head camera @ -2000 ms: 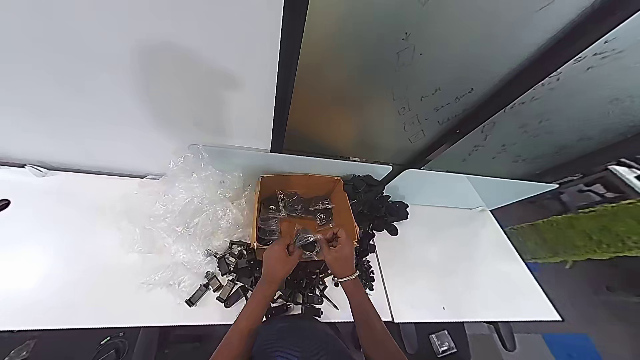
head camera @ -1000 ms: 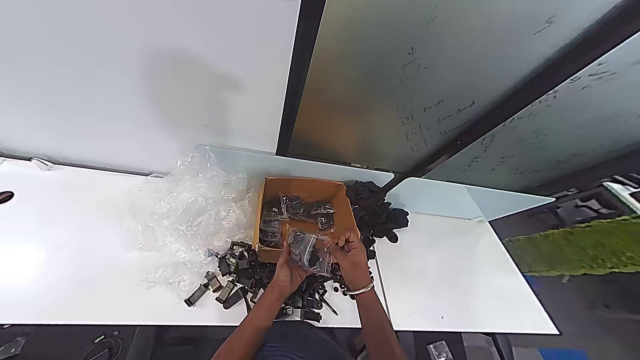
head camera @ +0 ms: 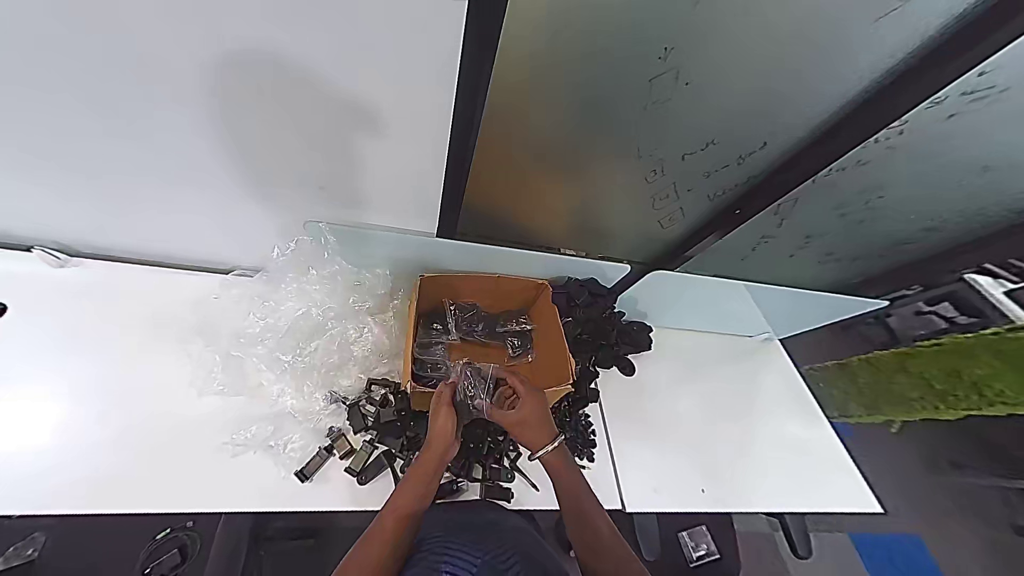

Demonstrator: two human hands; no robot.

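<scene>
Both of my hands hold a clear zip bag (head camera: 475,386) with dark parts inside, over the near edge of an open cardboard box (head camera: 552,352). My left hand (head camera: 444,418) grips the bag's left side. At its right edge, my right hand (head camera: 522,408) has fingers and thumb bent on the plastic; a bracelet (head camera: 547,446) circles that wrist. Inside the box lie several bagged dark parts (head camera: 476,322), mostly along the back and left. Loose black parts (head camera: 388,420), perhaps clamps or mounts, lie around the box's near side, partly hidden by my hands and forearms.
Crumpled clear plastic bags (head camera: 320,320) form a large heap left of the box. A pile of black parts (head camera: 604,324) lies against its right side. Behind the white table (head camera: 720,432) stand a low glass divider (head camera: 368,246) and a board with handwriting (head camera: 592,120).
Both hands have stayed on the bag. Since a second ago it has tilted more upright, and my right fingers have curled in at its right edge.
</scene>
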